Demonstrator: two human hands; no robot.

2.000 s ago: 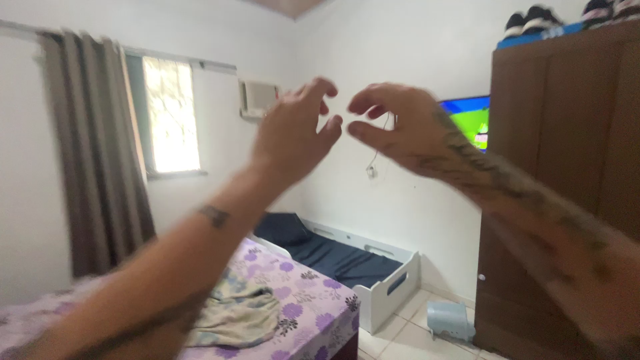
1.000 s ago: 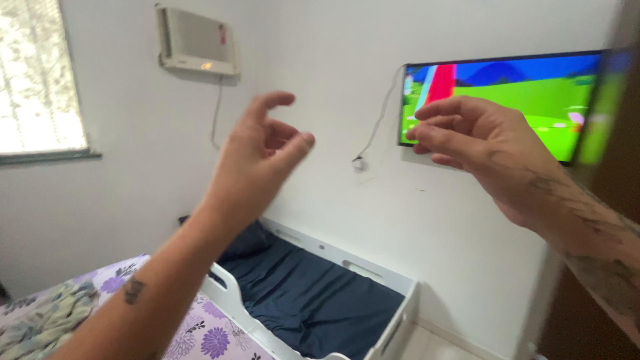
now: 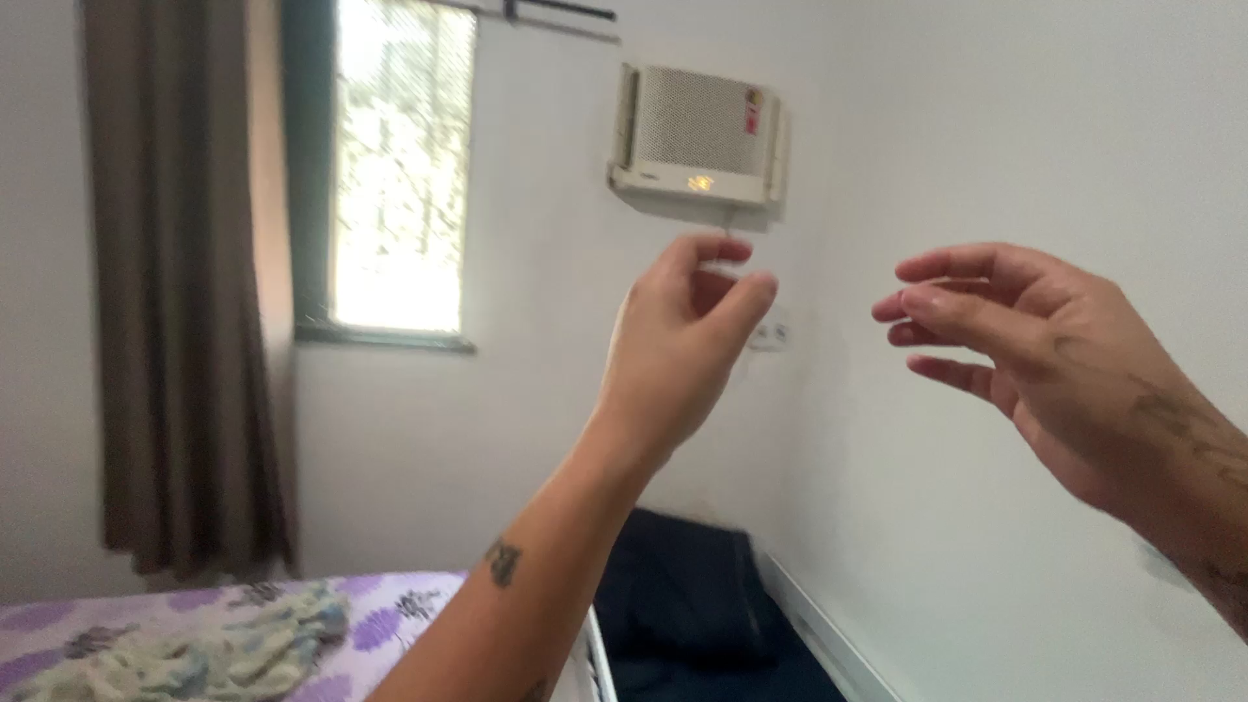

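My left hand (image 3: 682,341) is raised at the middle of the view, its fingers curled with a gap to the thumb and nothing between them. Behind and above it a window-type air conditioner (image 3: 702,132) with a lit display is set in the wall. My right hand (image 3: 1024,341) is held up at the right in front of the white wall, fingers bent and apart, holding nothing. The two hands do not touch each other or any object. A wall outlet (image 3: 770,331) shows just beside my left thumb.
A bed with a purple floral sheet (image 3: 380,634) and a crumpled cloth (image 3: 214,653) lies at the lower left. Beyond my left forearm is a smaller white-framed bed with dark bedding (image 3: 682,585). A grey-brown curtain (image 3: 185,292) hangs beside a bright window (image 3: 400,175).
The view has swung left from the television, which is now out of frame. Both hands stay raised and empty; the gap between them was small two seconds ago and is wider now.
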